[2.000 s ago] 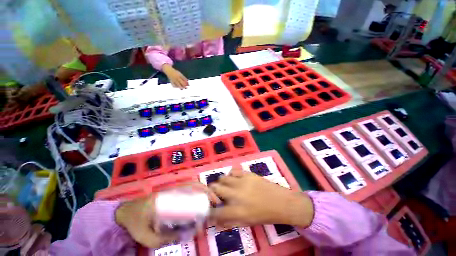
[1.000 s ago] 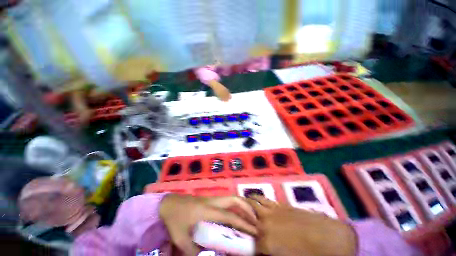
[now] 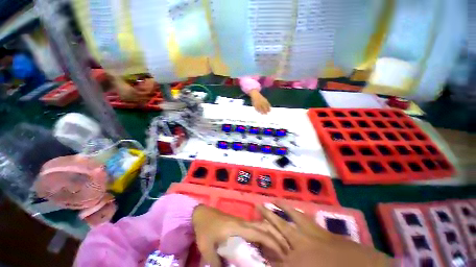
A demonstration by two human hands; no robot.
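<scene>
My left hand (image 3: 235, 229) is shut on a white handheld unit (image 3: 241, 253), which is blurred and partly covered by the fingers. My right hand (image 3: 313, 242) lies against my left hand, its fingers spread over the left fingers; whether it grips the unit is hidden. Both hands are over a red-pink foam tray (image 3: 177, 191). A white unit with a dark screen (image 3: 336, 225) lies in that tray at the right, and another is partly hidden behind my right fingers. A red tray strip (image 3: 329, 192) with black watch bodies lies just behind; two of its screens are lit.
Two rows of lit modules (image 3: 253, 147) lie on a white sheet (image 3: 209, 153). A large watch tray (image 3: 339, 169) is right; another console tray (image 3: 389, 229) is lower right. A pink fan (image 3: 70, 182), yellow bin (image 3: 128, 174) and cables (image 3: 151, 156) are left. Another person's hand (image 3: 259, 102) is across the bench.
The view has swung left, so the trays appear further right and more of the fans shows. The white unit, held up two seconds ago, is now lower, with both hands closer together around it.
</scene>
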